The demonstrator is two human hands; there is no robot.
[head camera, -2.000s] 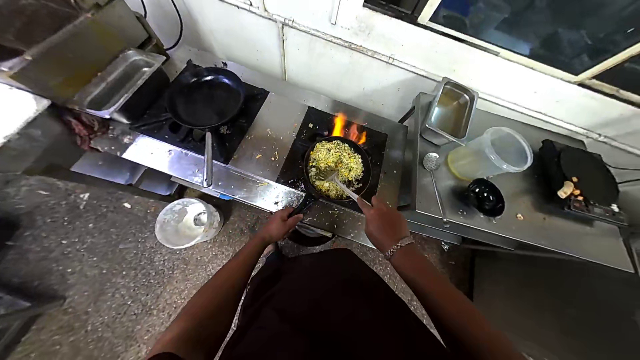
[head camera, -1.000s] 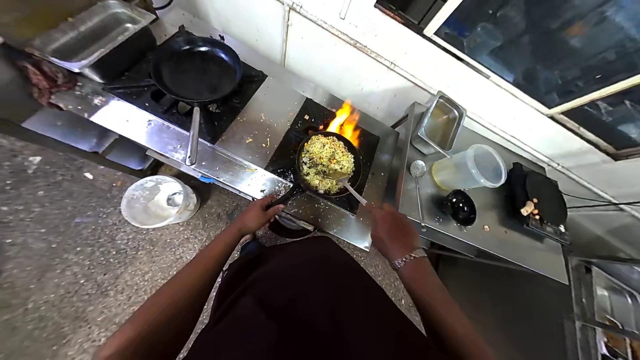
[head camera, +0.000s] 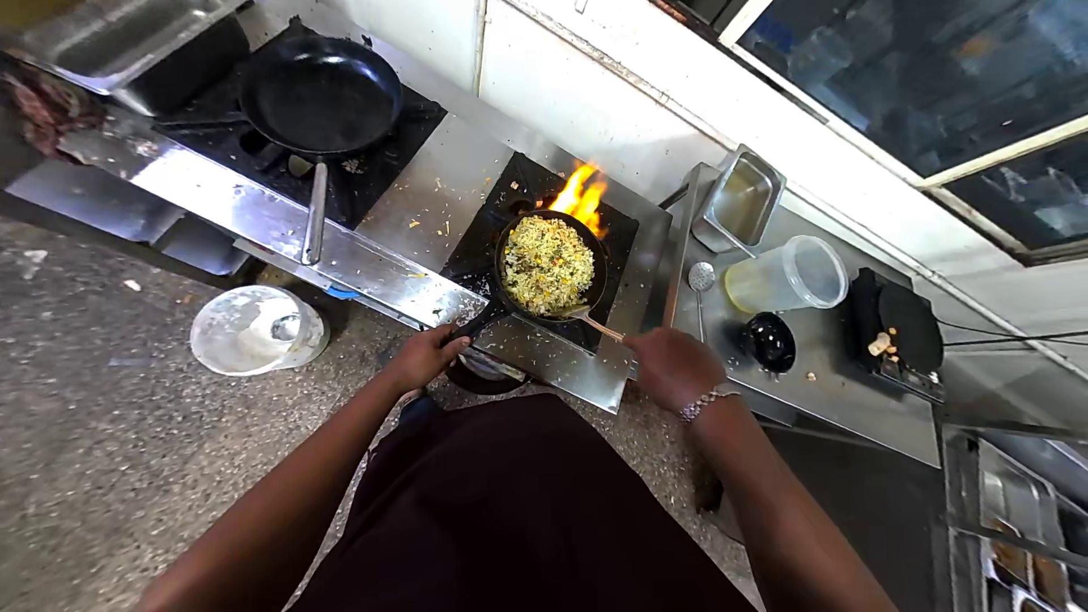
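Note:
My left hand (head camera: 427, 357) is closed around the black handle of a frying pan (head camera: 602, 293) on the right burner. Fried rice (head camera: 546, 263) with small coloured bits fills much of the pan. Flames (head camera: 581, 202) rise at the pan's far edge. In my right hand (head camera: 677, 367) is the handle of a metal spatula (head camera: 578, 312), its blade at the pan's near right edge, partly in the rice. A bracelet circles my right wrist.
A large black pan (head camera: 321, 98) sits on the left burner beside a steel tray (head camera: 115, 38). On the right counter are a steel container (head camera: 741, 200), a skimmer (head camera: 701, 278), a plastic tub (head camera: 786, 276), a black bowl (head camera: 769, 342) and a black griddle (head camera: 905, 327). A white bucket (head camera: 257, 331) stands on the floor.
The flames were smaller two seconds ago. The spatula has moved from within the rice toward the pan's near right edge. Both hands keep their holds. The view has shifted.

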